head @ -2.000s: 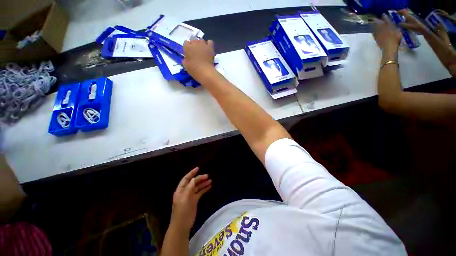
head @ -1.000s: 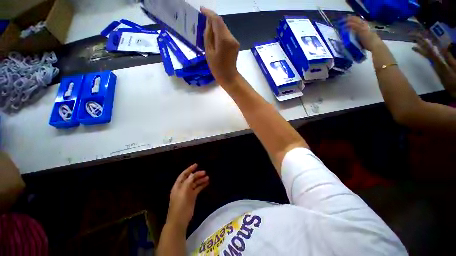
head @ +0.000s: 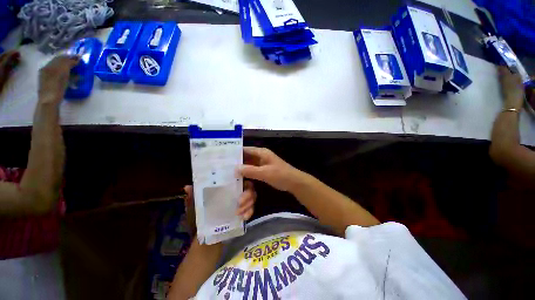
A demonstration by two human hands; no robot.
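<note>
A white and blue retail box (head: 216,176) with an empty window is held upright over my lap, in front of the table edge. My left hand (head: 246,200) grips its lower part from behind, with fingers round the right edge. My right hand (head: 267,169) has its fingers on the box's upper right edge. Two blue trays (head: 155,53) with white plugs and coiled cables lie side by side on the table at the left. A fanned pile of flat box blanks (head: 280,29) lies at the top middle.
Filled boxes (head: 384,67) lean in a group at the right. Tangled cable bundles (head: 61,20) lie at the far left. A person's hand (head: 57,73) at the left holds another blue tray (head: 84,69). Another person's hand (head: 511,79) at the right holds a box.
My right hand has come down from the pile with a box, and both hands are now on it. A person's hand with a third tray has appeared at the left. The view has shifted.
</note>
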